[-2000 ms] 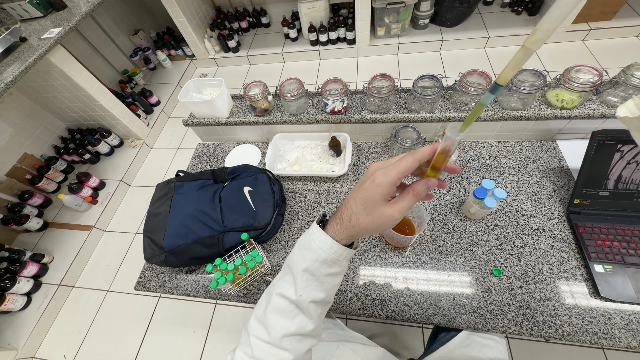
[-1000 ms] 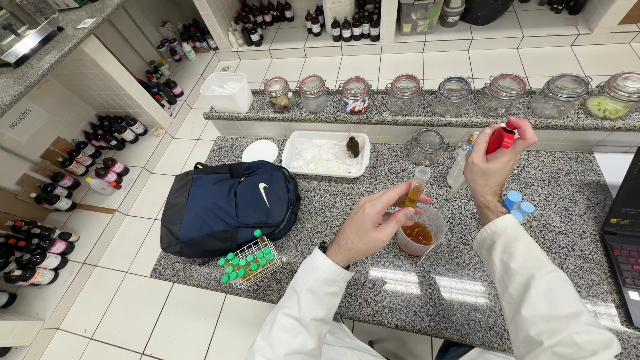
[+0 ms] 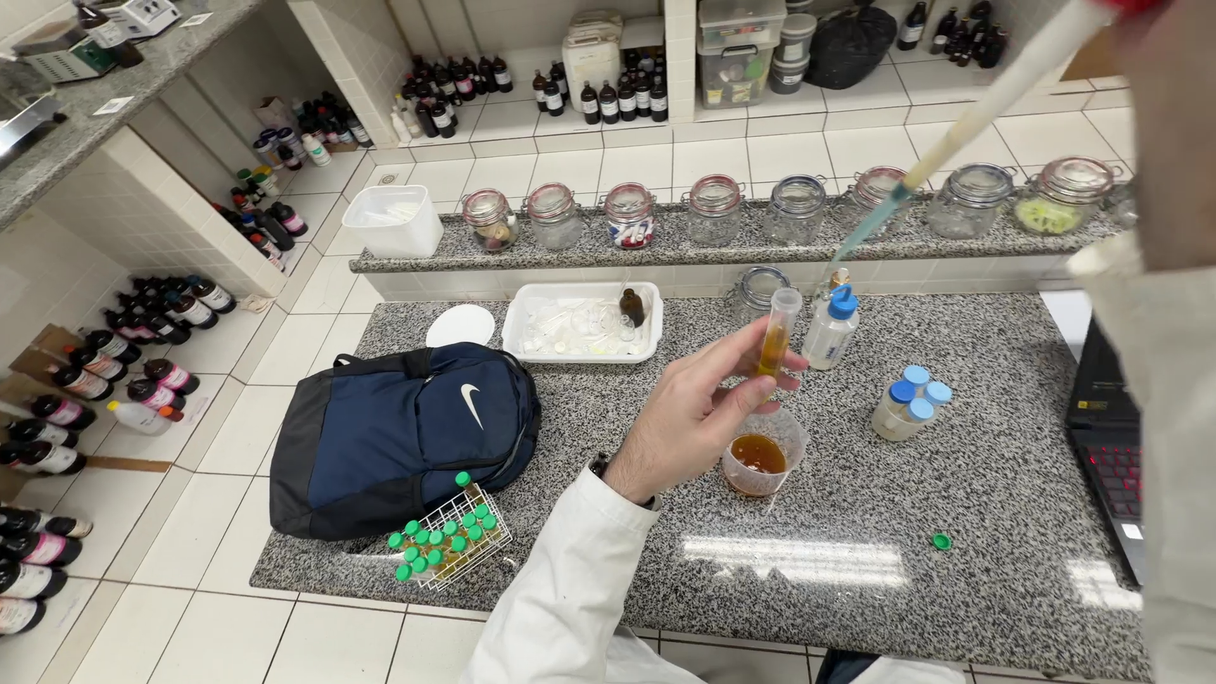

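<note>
My left hand [image 3: 698,408] holds an uncapped clear tube [image 3: 774,334] of amber liquid upright, above a clear plastic beaker [image 3: 760,456] with brown-orange liquid. At the upper right edge, blurred and partly cut off, my right hand [image 3: 1173,142] holds a long pipette [image 3: 969,133] by its upper end, where some red shows. The pipette slants down left, its narrow bluish tip above and right of the tube's mouth. A loose green cap [image 3: 941,541] lies on the granite counter [image 3: 855,608]. Green-capped tubes stand in a white wire rack [image 3: 465,560] at the front left.
A dark blue backpack [image 3: 408,437] lies behind the rack. Further back are a white tray [image 3: 581,356] and a row of glass jars [image 3: 714,209]. A blue-topped bottle [image 3: 832,328], blue-capped containers [image 3: 907,404] and a laptop [image 3: 1116,465] are to the right.
My right hand has moved up and right with the pipette, from beside the beaker to the upper right edge. My left hand still holds the tube above the beaker.
</note>
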